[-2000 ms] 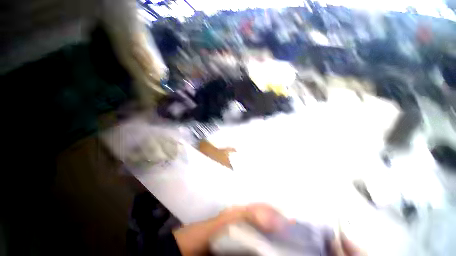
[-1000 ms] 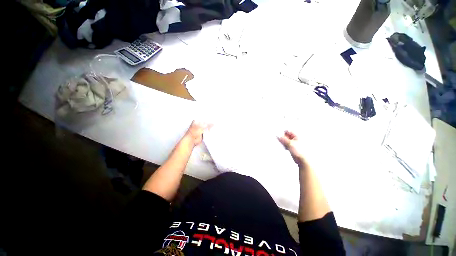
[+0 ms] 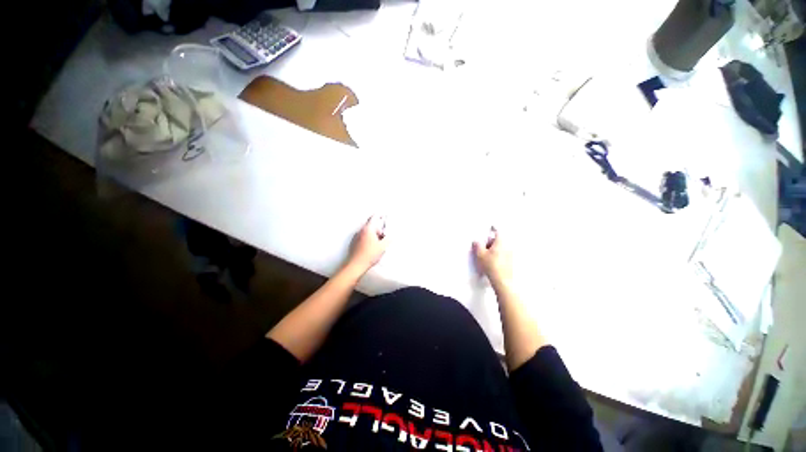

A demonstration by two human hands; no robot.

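A pale sheet or cloth (image 3: 429, 256) lies between my hands in front of my body. Its outline nearly vanishes in the glare of the white tabletop (image 3: 292, 207). My left hand (image 3: 369, 244) is bare, with its fingers closed at the sheet's left side. My right hand (image 3: 487, 251) is bare, with its fingers closed at the right side. Both hands seem to pinch the sheet, close to the table's front edge. The glare hides whether it is cloth or paper, and how many layers there are.
A clear bag of beige cloth (image 3: 150, 119), a calculator (image 3: 256, 41) and a brown card piece (image 3: 305, 108) lie left. Shears (image 3: 610, 166), a black block (image 3: 674, 191) and papers (image 3: 735, 256) lie right. A grey-brown cylinder (image 3: 689, 35) and a dark bundle (image 3: 751, 95) are far right.
The blurred view has steadied and tipped slightly nearer. Since one second ago my hands have come closer together. The sheet edge that slanted down from my left hand no longer shows clearly.
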